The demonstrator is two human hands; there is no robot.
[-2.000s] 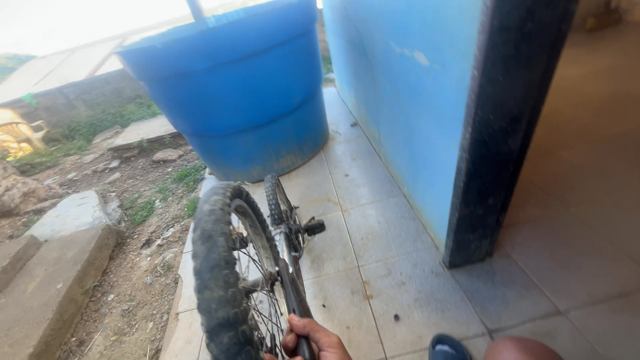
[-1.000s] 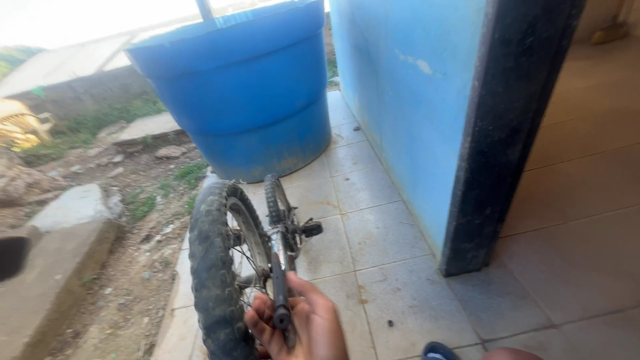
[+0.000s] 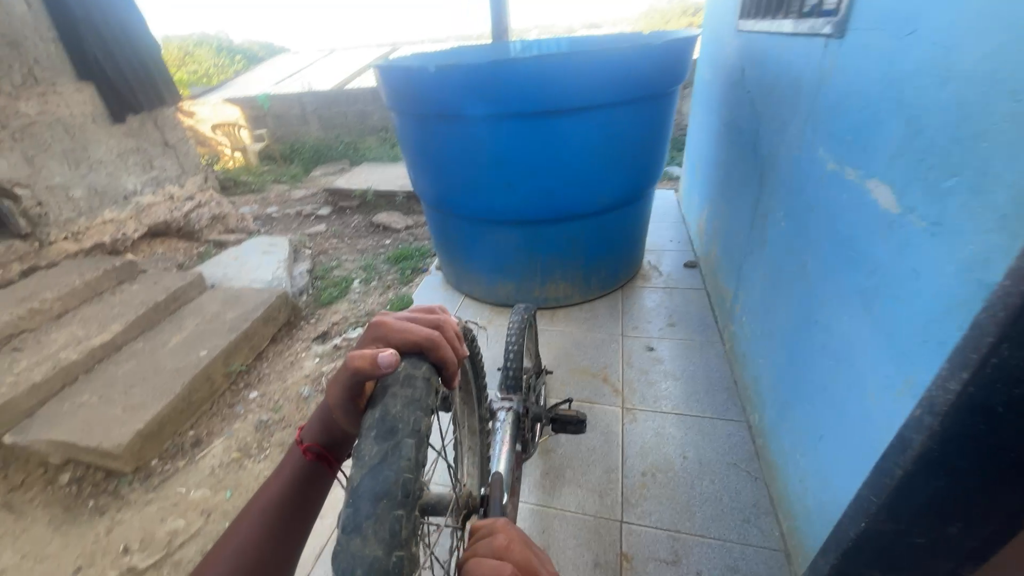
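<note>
My left hand [image 3: 408,344], with a red cord bracelet at the wrist, curls over the top of a knobby bicycle tire [image 3: 384,472]. At the bottom centre my right hand [image 3: 506,550] is closed around a part of the bicycle by the dark end of a tube [image 3: 496,492]; the exact part is hidden under the fingers. The scuffed bicycle frame [image 3: 503,440] runs away from me to the other wheel [image 3: 520,352], which stands near the blue tub. A black pedal [image 3: 568,422] sticks out to the right of the frame.
A large blue plastic tub [image 3: 536,160] stands ahead on the tiled floor [image 3: 680,464]. A light blue wall [image 3: 848,200] borders the right side. Concrete slabs [image 3: 160,352] lie on the dirt at left, below a rough wall [image 3: 80,152].
My left hand has come onto the top of the tire. My right hand was at the dark tube end and now appears lower in view. The view has turned up and leftward.
</note>
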